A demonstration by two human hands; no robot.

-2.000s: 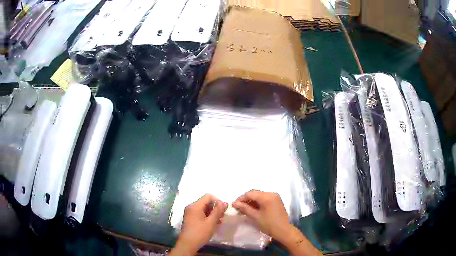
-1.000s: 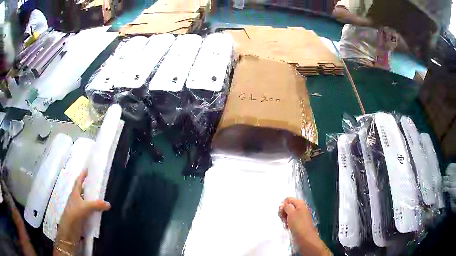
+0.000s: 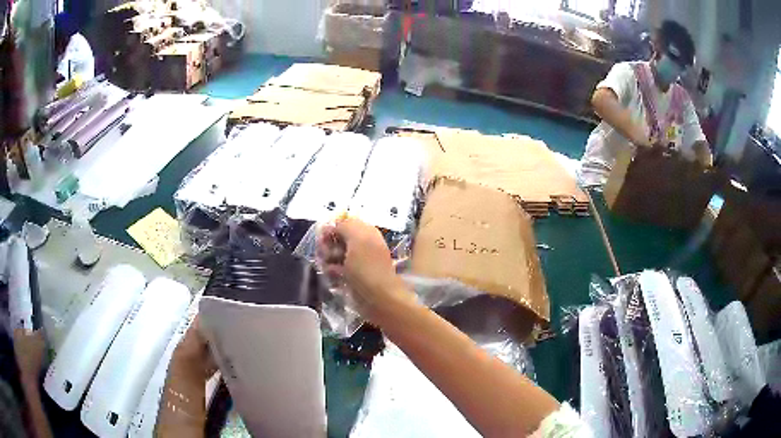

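A white-and-black unit (image 3: pixel 267 364) is tilted up in front of me, its black slotted end at the top. My left hand (image 3: pixel 187 364) grips its left side, fingers partly hidden behind it. My right hand (image 3: pixel 358 261) is closed just right of the black end, with clear film (image 3: pixel 338 304) at and below the fingers; the exact grip is unclear. The stack of empty poly bags (image 3: pixel 411 398) lies half out of the brown bag carton (image 3: pixel 479 235), partly covered by my right forearm. Unbagged units (image 3: pixel 137 359) lie at left.
Bagged units (image 3: pixel 672 355) stand in a row at right. Film-covered units (image 3: pixel 330 175) lie behind my hands. Flattened cartons (image 3: pixel 514 167) lie beyond. A masked person (image 3: pixel 646 111) handles a shipping carton (image 3: pixel 659 188) across the table. Another person's hand (image 3: pixel 30 351) is at far left. A yellow note (image 3: pixel 157 237) lies at left.
My left hand has brought a unit from the left row to the centre and tilted it up. My right hand has moved from the bag stack up and left. The view has risen.
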